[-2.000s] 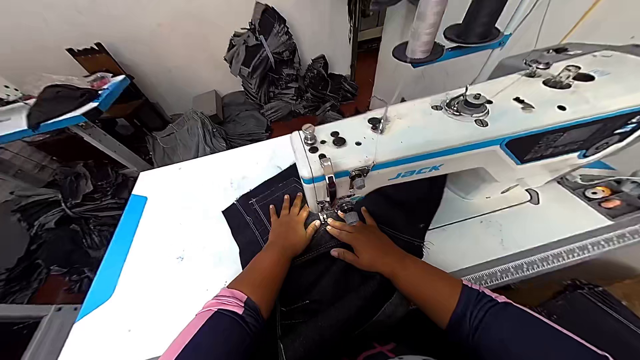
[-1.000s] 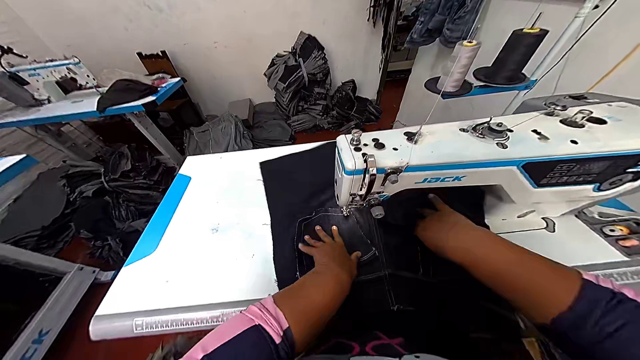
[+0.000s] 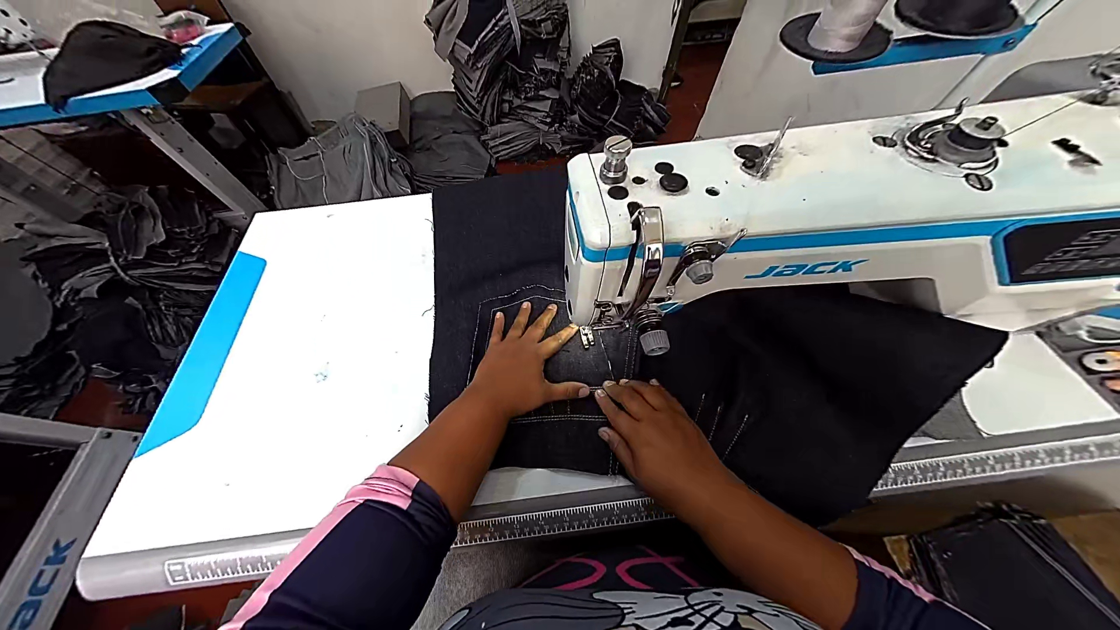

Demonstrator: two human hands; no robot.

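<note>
A dark denim panel [image 3: 499,227] with pale stitch lines lies under the head of a white Jack sewing machine [image 3: 805,192]. My left hand [image 3: 516,363] rests flat on a stitched denim patch, fingers spread, its index fingertip close beside the presser foot [image 3: 587,335]. Just below the foot, my right hand [image 3: 652,429] presses on the cloth near the patch's lower edge, thumb apart from the fingers. The two hands almost meet there. More of the dark cloth spreads right, beneath the machine arm and over the table's front edge. The needle tip is too small to make out.
The white sewing table [image 3: 324,332] has a ruler strip [image 3: 560,522] along its front edge. Behind it, grey and black cloth bundles [image 3: 516,79] are piled on the floor. Thread cones [image 3: 849,22] stand at the back right. A tray [image 3: 1085,354] of small parts sits at the right.
The denim has been turned and shifted on the table. My right hand has come from under the machine arm to the front of the presser foot, beside my left. The view has moved closer.
</note>
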